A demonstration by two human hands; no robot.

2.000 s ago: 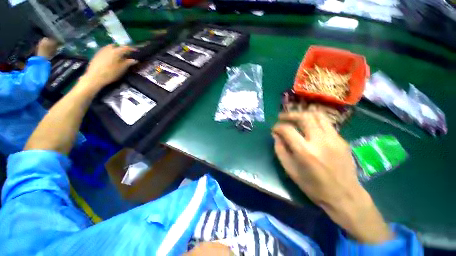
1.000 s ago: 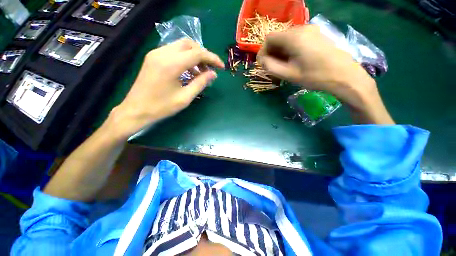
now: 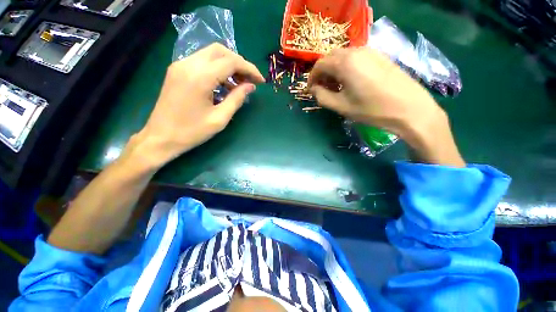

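Note:
My left hand is over the near end of a clear bag, thumb and forefinger bent close together; I cannot tell if a small part is between them. My right hand is over the right side of a loose pile of thin gold-and-dark strips, its fingers curled down and partly hiding the pile; I cannot tell what the fingertips hold. The red parts bin stands behind the pile and holds pale gold strips.
A black foam tray at the left holds phone middle frames. A green-label bag lies partly under my right wrist. Clear bags of dark parts lie right of the bin. The green mat's front edge runs before my body.
Since the earliest frame, my left hand has come from the black tray to the clear bag. In the last second the view has shifted slightly right; both hands keep nearly the same pose.

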